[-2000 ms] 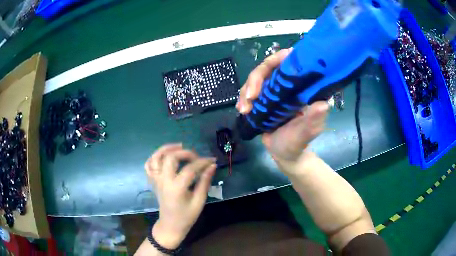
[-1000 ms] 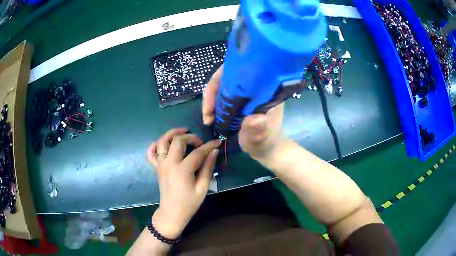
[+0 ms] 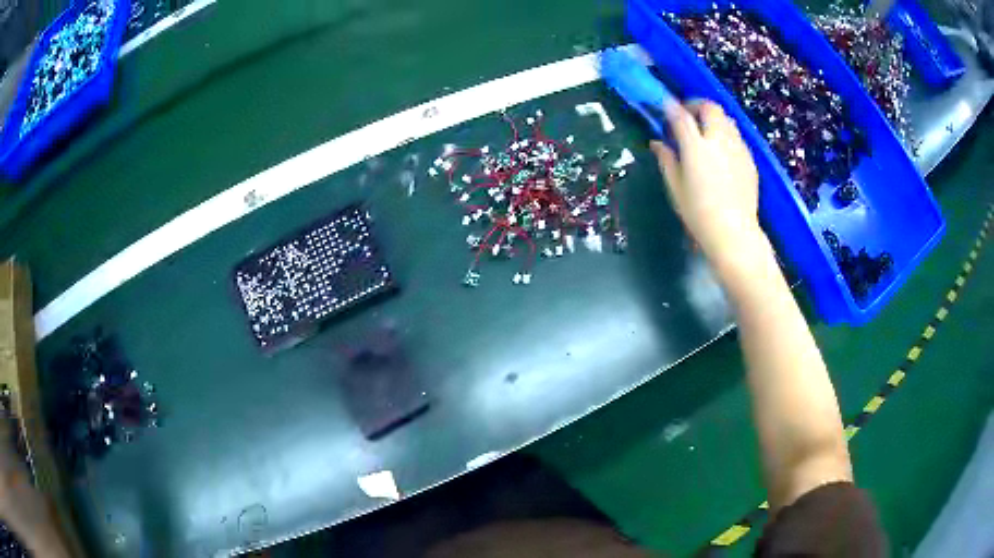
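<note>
My right hand (image 3: pixel 714 185) is around the grip of the blue electric screwdriver (image 3: pixel 638 85), beside the blue bin at the upper right. My left hand (image 3: pixel 27 501) is cut off at the lower left edge, blurred, by the cardboard box; its fingers and anything in them cannot be made out. The black screw tray (image 3: pixel 314 278) holds many silver screws. The dark work pad (image 3: pixel 382 384) below it has no housing on it. Wired circuit boards (image 3: pixel 540 196) with red leads lie in a heap right of the tray.
The blue bin (image 3: pixel 801 180) of wired parts stands at the right. Black housings (image 3: pixel 104 398) lie in a pile at the left, near the cardboard box (image 3: pixel 20 338). Another blue bin (image 3: pixel 65 71) is at the upper left. A white scrap (image 3: pixel 378 484) lies at the front edge.
The view has swung to the right. My right hand has carried the screwdriver from the pad to beside the blue bin. My left hand has moved to the far left, and the housing has left the pad.
</note>
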